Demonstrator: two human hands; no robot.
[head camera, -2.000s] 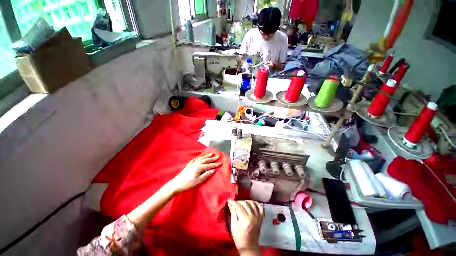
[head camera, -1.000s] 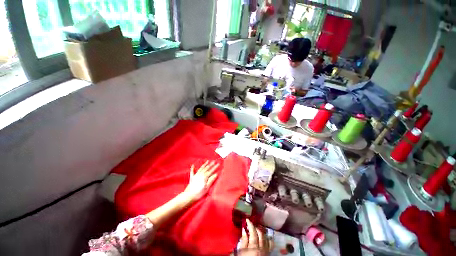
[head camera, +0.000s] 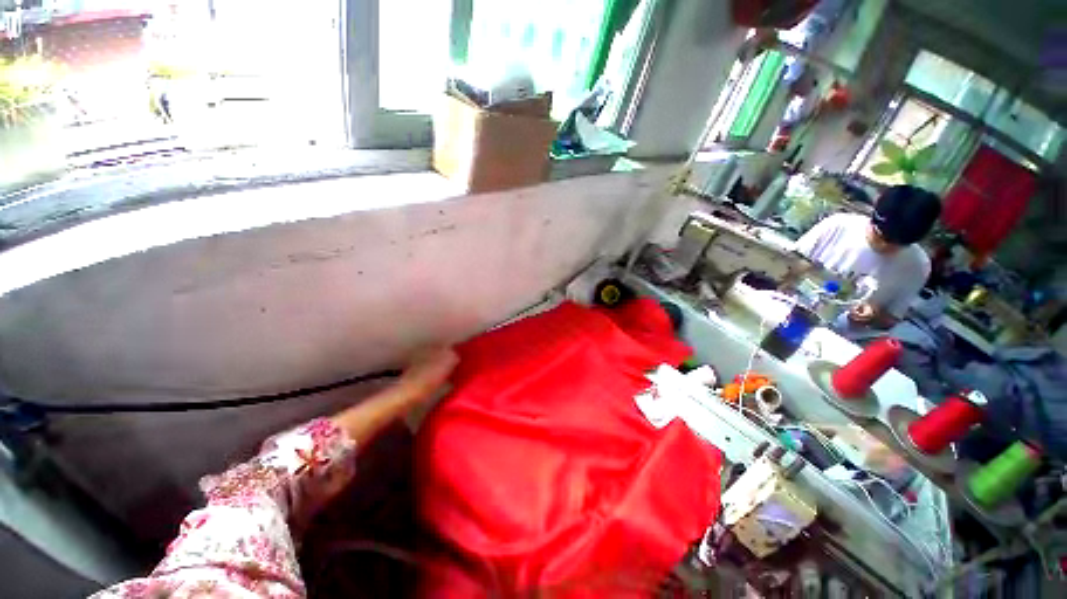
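Observation:
Red fabric panels (head camera: 562, 433) lie spread over the table, from the wall to the overlock machine, and hang over the front edge. The overlock machine (head camera: 766, 509) is at the lower right, partly cut off by the bottom edge; the fabric reaches its left end. My left hand (head camera: 431, 377) is at the far left edge of the fabric, beside the wall. It is blurred, and I cannot tell whether its fingers hold the cloth. My right hand is not in view.
A whitewashed wall (head camera: 293, 304) and a window sill with a cardboard box (head camera: 497, 143) are at the left. Red thread cones (head camera: 867, 367) and a green cone (head camera: 1004, 474) stand at the right. Another person (head camera: 872, 252) sits behind a machine. A black cable runs along the wall.
The view has turned left. My left hand has moved from the middle of the fabric to its left edge by the wall. My right hand has gone out of view.

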